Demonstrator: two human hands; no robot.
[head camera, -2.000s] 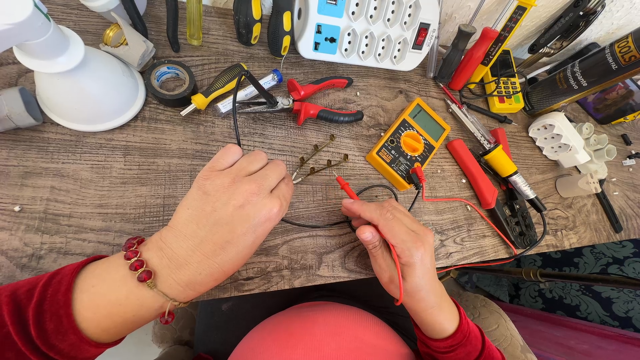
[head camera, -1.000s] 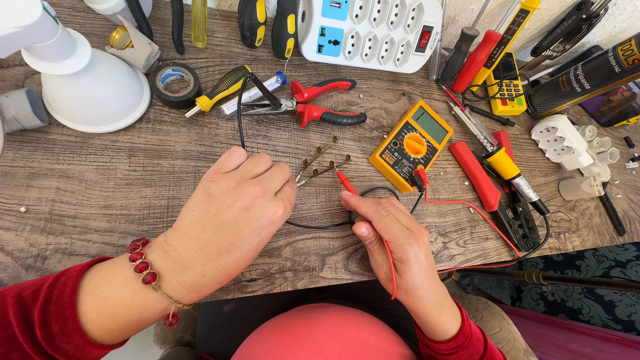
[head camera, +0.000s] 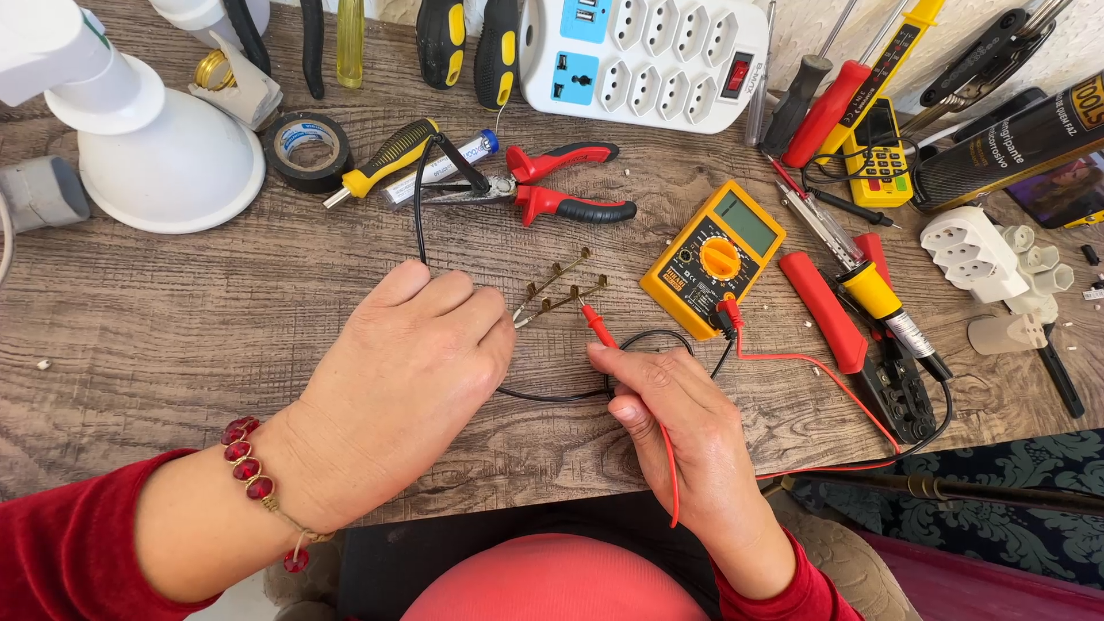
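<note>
My right hand (head camera: 681, 423) grips the red test probe (head camera: 597, 326), whose tip is at a contact on the nearer of two brass contact strips (head camera: 561, 302). My left hand (head camera: 414, 388) is closed at the strips' left end, where short wire ends show; its fingertips and what exactly they pinch are hidden. A black lead (head camera: 420, 207) runs down behind the left hand, and a black cable shows between the hands. The orange digital multimeter (head camera: 720, 259) lies to the right of the strips, with red and black plugs in its lower end; its display shows no readable figure.
Red-handled pliers (head camera: 573, 203), a yellow-black screwdriver (head camera: 388, 159) and black tape (head camera: 309, 153) lie beyond my hands. A white power strip (head camera: 642, 65) stands at the back. To the right are a soldering iron (head camera: 875, 293), a red-handled crimping tool (head camera: 824, 310) and a white socket adapter (head camera: 970, 250).
The red probe's tip has moved slightly left, along the nearer brass strip. Both hands otherwise stay in nearly the same places.
</note>
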